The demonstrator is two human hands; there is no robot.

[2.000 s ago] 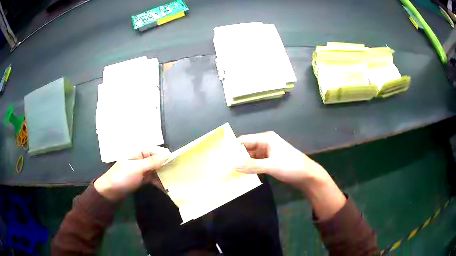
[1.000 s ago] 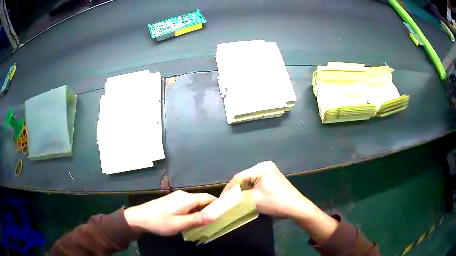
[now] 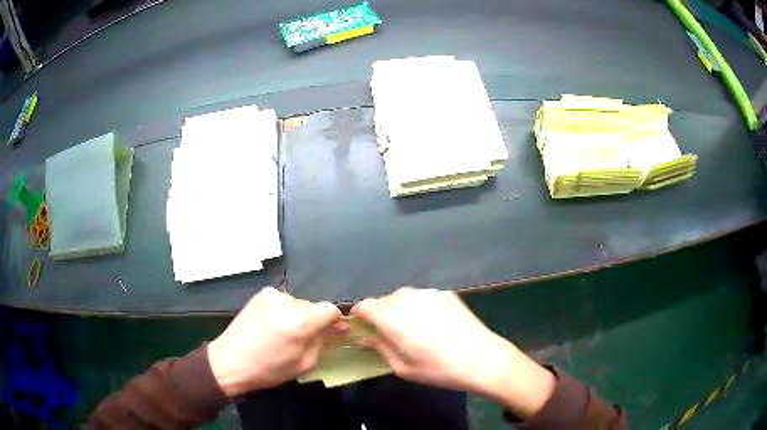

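A pale yellow-green sheet (image 3: pixel 346 364) is held low over the dark-clothed lap, just off the ledge's front edge. My left hand (image 3: pixel 273 340) grips its left side and my right hand (image 3: pixel 425 336) grips its right side. The fingertips nearly meet at its upper edge, and the hands hide much of the sheet. A whitish stack of flat sheets (image 3: pixel 225 193) lies left of centre. A second whitish stack (image 3: pixel 439 124) lies right of centre, with yellowish lower edges. A nested folded pile (image 3: pixel 601 147) lies further right.
A grey-green translucent sheet block (image 3: pixel 87 195) lies far left, beside orange rubber bands (image 3: pixel 39 227) and a green plastic piece (image 3: pixel 29 198). A teal-green circuit board (image 3: pixel 330 28) is on the belt (image 3: pixel 202 63). A lime tube (image 3: pixel 722 67) runs along the far right.
The sheet was flat and wide between my hands, then bent up; now both hands are closed together along its upper edge. The circuit board has moved right along the belt.
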